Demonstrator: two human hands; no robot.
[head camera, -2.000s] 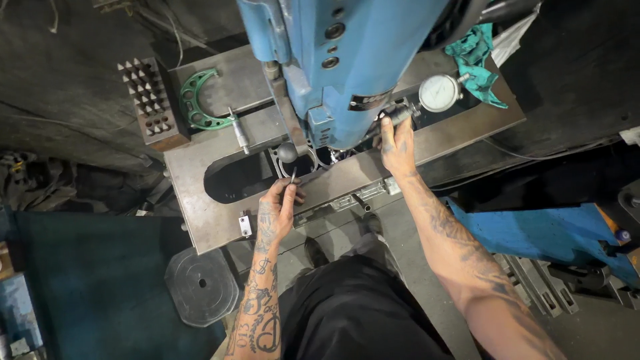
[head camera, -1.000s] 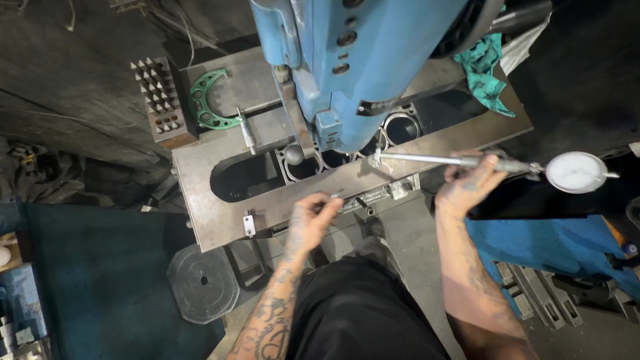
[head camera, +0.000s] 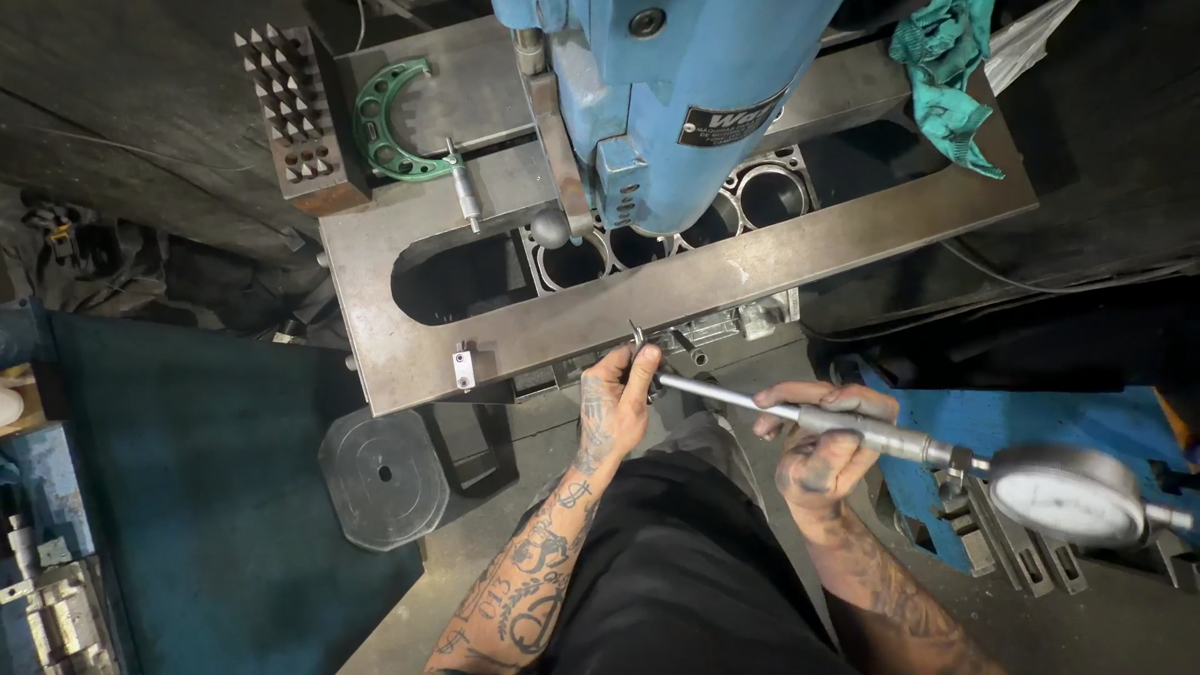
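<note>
My right hand grips the handle of a dial bore gauge, whose round dial points to the right. My left hand pinches the gauge's measuring-head end between thumb and fingers, in front of the long steel machine table. Behind the hands, an engine block's cylinder bores show through the slot in the table. A blue boring machine column stands over them, with a lever ending in a dark ball knob beside it. Whether the left fingers hold a small separate part cannot be told.
A green outside micrometer and a block of pointed bits lie at the table's back left. A small metal block sits near its front left edge. A teal glove or cloth hangs back right. Below stands a black stool.
My right hand has lifted the bore gauge from the engine block and brought it in front of the table. My left hand has come to the gauge's head end. The view has moved closer.
</note>
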